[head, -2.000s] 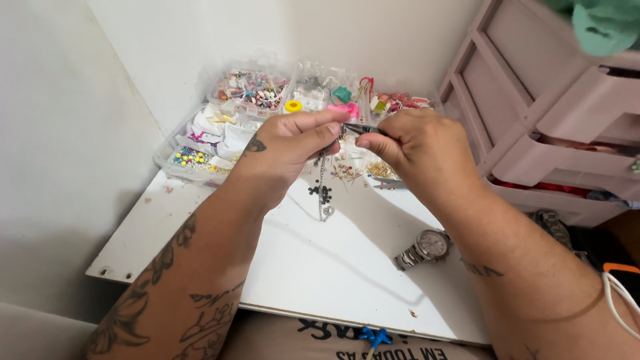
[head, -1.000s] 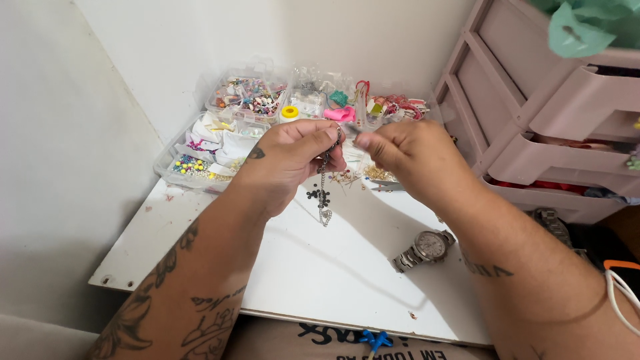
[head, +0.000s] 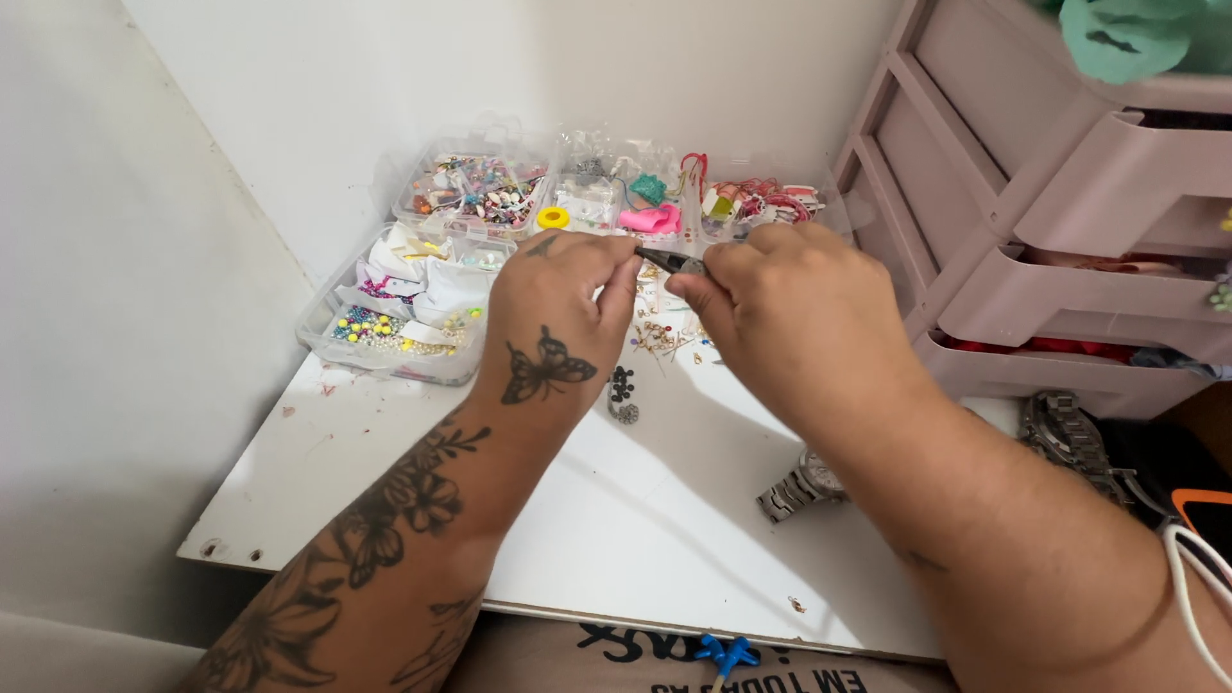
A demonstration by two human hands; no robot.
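Note:
My right hand [head: 799, 289] grips small pliers [head: 672, 260], whose dark jaws point left and meet the fingertips of my left hand [head: 573, 298]. The thumb and forefinger of my left hand are pinched together at the jaw tips; what lies between them is too small to make out. Below my left hand, dark beads [head: 622, 383] and a small silvery ornament [head: 626, 414] show beside the wrist; whether they hang or rest on the white tabletop [head: 616, 520] I cannot tell. Small metal findings [head: 659, 339] are scattered behind them.
Clear plastic organizers [head: 385, 371] with beads and cords stand along the back. A yellow ring-shaped item [head: 552, 218] and pink material [head: 652, 220] lie among them. A metal-band wristwatch [head: 794, 491] is partly behind my right forearm. Pink plastic drawers [head: 1107, 192] rise at right; another watch [head: 1064, 433] lies below them.
My left hand has turned so that its back faces up, hiding the chain seen earlier below the fingers. The pliers' jaws now show more plainly than one second ago.

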